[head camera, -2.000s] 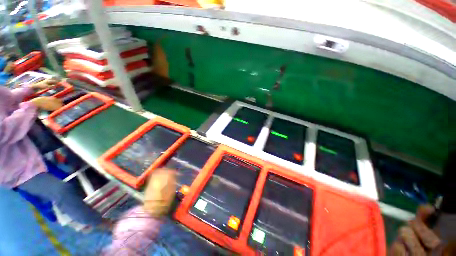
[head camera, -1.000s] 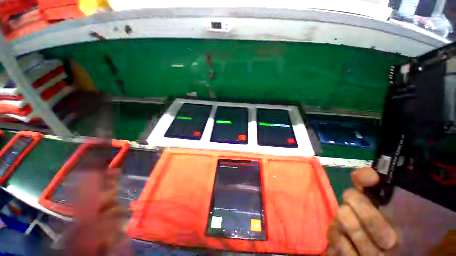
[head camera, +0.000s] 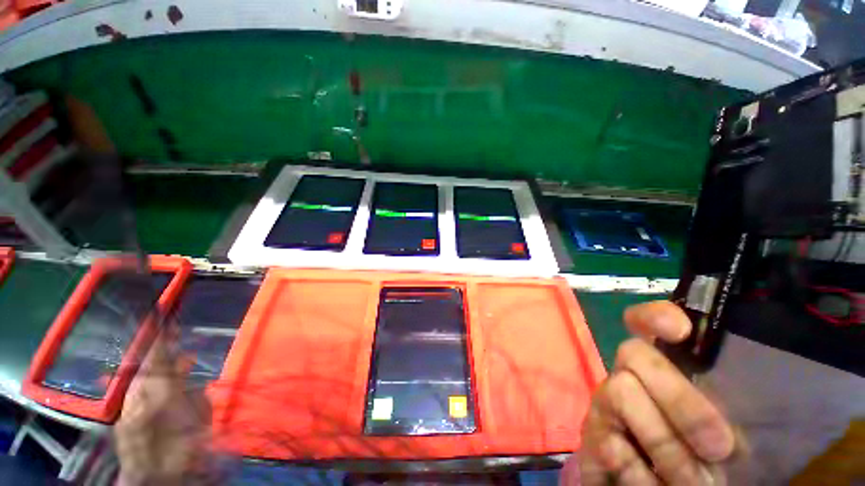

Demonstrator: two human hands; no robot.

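Observation:
A red three-slot foam tray (head camera: 239,380) lies in front of me. A tablet (head camera: 421,356) sits in its middle slot, with a pale and an orange square at the lower end of its screen. The side slots are empty. My left hand (head camera: 169,418), blurred, is at the tray's left and holds a dark, blurred slab, likely a tablet (head camera: 119,204), upright and nearly edge-on. My right hand (head camera: 659,403) grips the lower edge of another tablet (head camera: 773,180), raised close to the camera at right. Its underside shows black parts, small white print and metal pieces.
Behind, a white three-slot tray (head camera: 248,245) holds three tablets with green lines and red squares. A blue-edged slab (head camera: 616,233) lies right of it. At left is a red narrow tray (head camera: 47,356) with a tablet. A shelf edge (head camera: 531,40) crosses above, with stacked trays (head camera: 28,142) at far left.
My left hand has taken the tablet from the red tray's left slot and lifted it. The view has turned right. My right hand and its raised tablet have come further into view.

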